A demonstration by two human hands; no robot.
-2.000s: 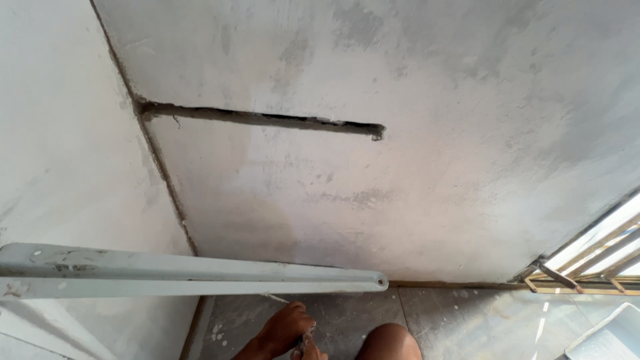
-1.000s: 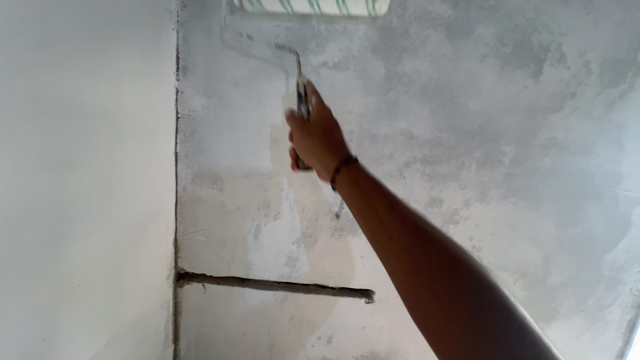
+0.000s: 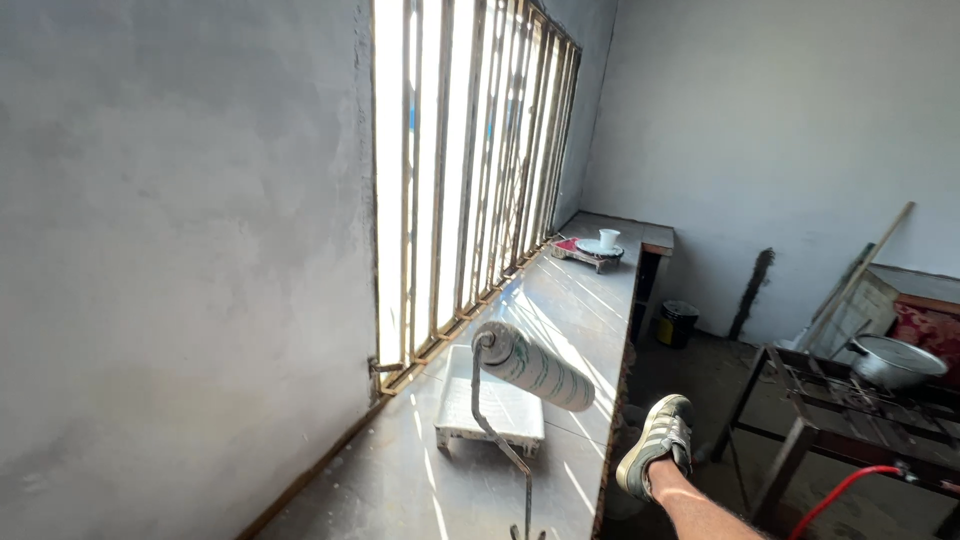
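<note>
A paint roller with a striped white cover stands up in the middle of the view, its bent metal frame running down out of the bottom edge. Behind and below the cover, a white paint tray rests on the grey tiled counter. Neither my left hand nor my right hand shows; whatever grips the roller's handle is below the frame.
A barred window runs along the counter. Farther back sit a red tray and a white cup. My shoe hangs beside the counter's edge, near a metal stove stand with a pot and a red hose.
The view has swung far from the grooved wall to the window and counter. The roller, raised against the wall a second ago, is now over the counter, and the arm is out of view.
</note>
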